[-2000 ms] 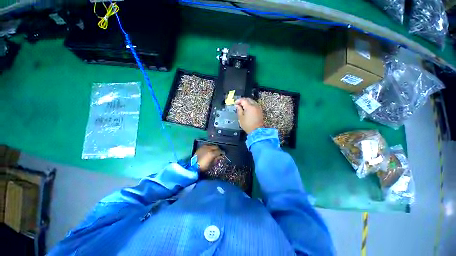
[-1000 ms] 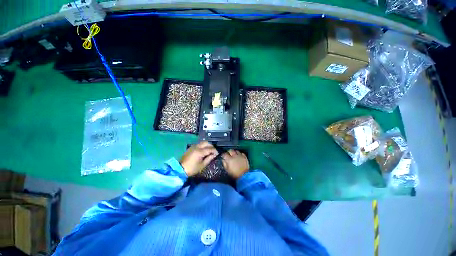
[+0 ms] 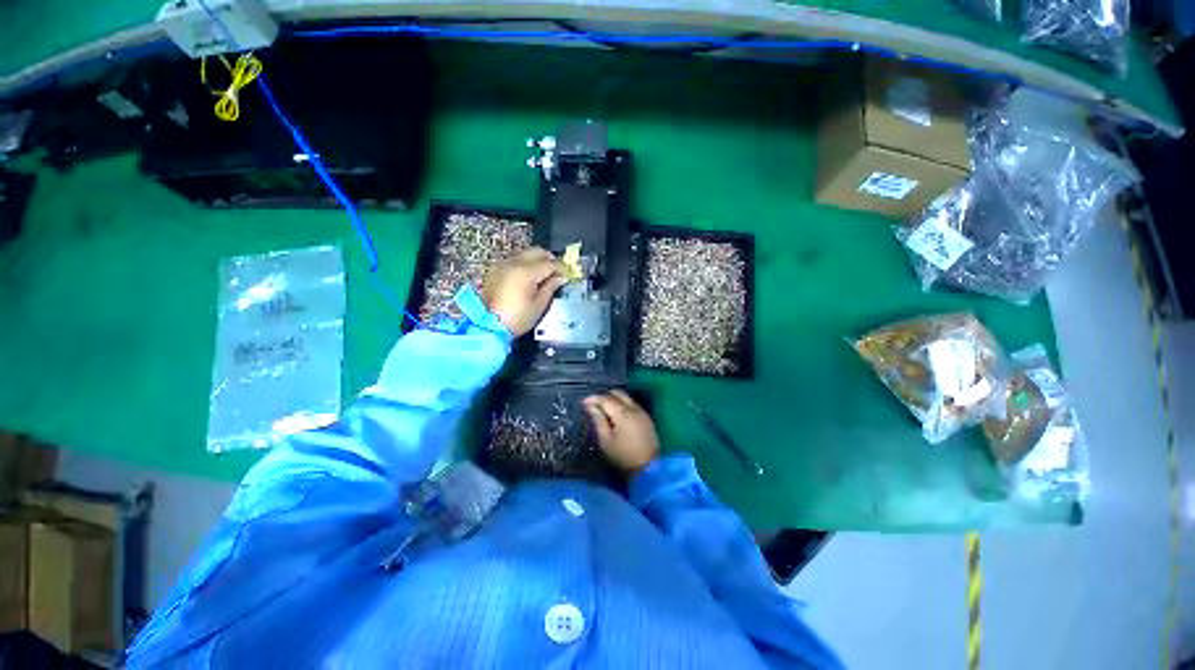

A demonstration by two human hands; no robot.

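The black upright fixture stands in the centre, with a silver plate on its near half and a small yellow piece just beyond. My left hand is at the fixture's left side, fingertips at the yellow piece; any part between them is too small to see. My right hand is over the right side of the black front tray, fingers curled together; I cannot tell whether it holds a part. Small metal parts lie in the front tray and are heaped in the left tray and right tray.
A thin dark tool lies right of the front tray. A flat labelled bag lies left. Bags of brown parts, a crumpled grey bag and a cardboard box are right. A black case stands back left.
My left hand has moved from the front tray up to the yellow piece on the fixture. My right hand stays at the front tray. A clear pouch at my chest now shows.
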